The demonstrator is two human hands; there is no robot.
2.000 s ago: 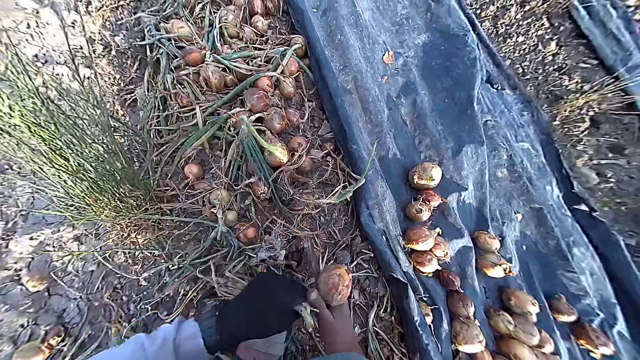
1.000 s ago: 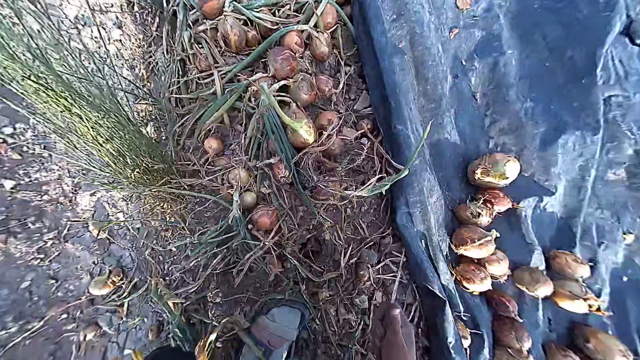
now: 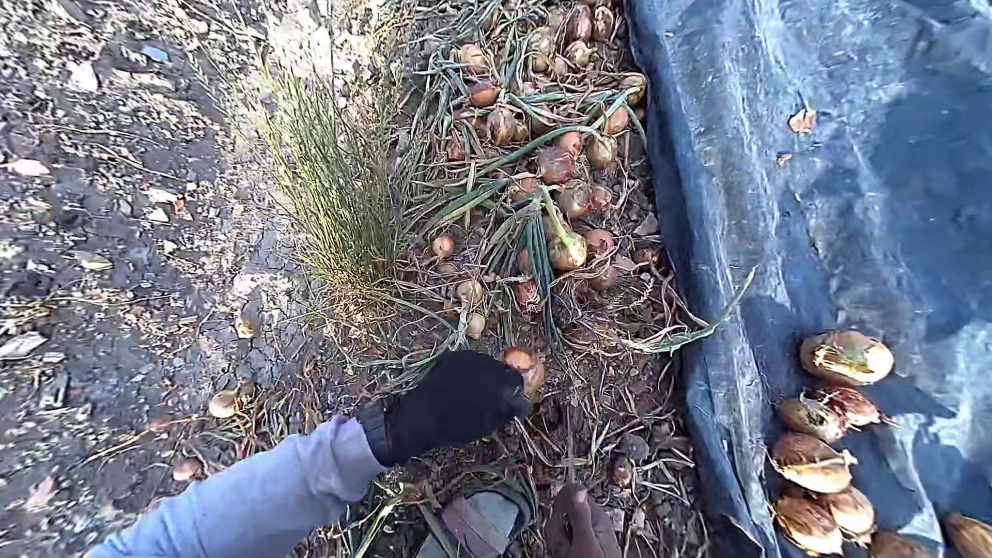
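My left hand [image 3: 457, 404], in a black glove below a light sleeve, is at an onion [image 3: 525, 368] on the soil, its fingers against the onion's left and lower side. Whether they grip it cannot be told. Low in the view, my bare right hand [image 3: 580, 527] is partly cut off by the bottom edge, with a thin, blurred blade-like thing rising from it; its grip is unclear. Beyond the left hand lies a heap of onions [image 3: 555, 164] with green and dry leaves. Several onions [image 3: 810, 463] rest on the dark plastic sheet at the right.
The dark plastic sheet [image 3: 775, 194] runs along the right side. A tuft of thin green stems [image 3: 341, 186] stands left of the heap. A shoe [image 3: 480, 523] shows at the bottom between my hands. A few small onions [image 3: 223, 404] lie on the cracked soil at left.
Two seconds ago an onion was held at my hands near the bottom edge; it is not there now. My gloved left hand has come back into view and reached the onion on the soil.
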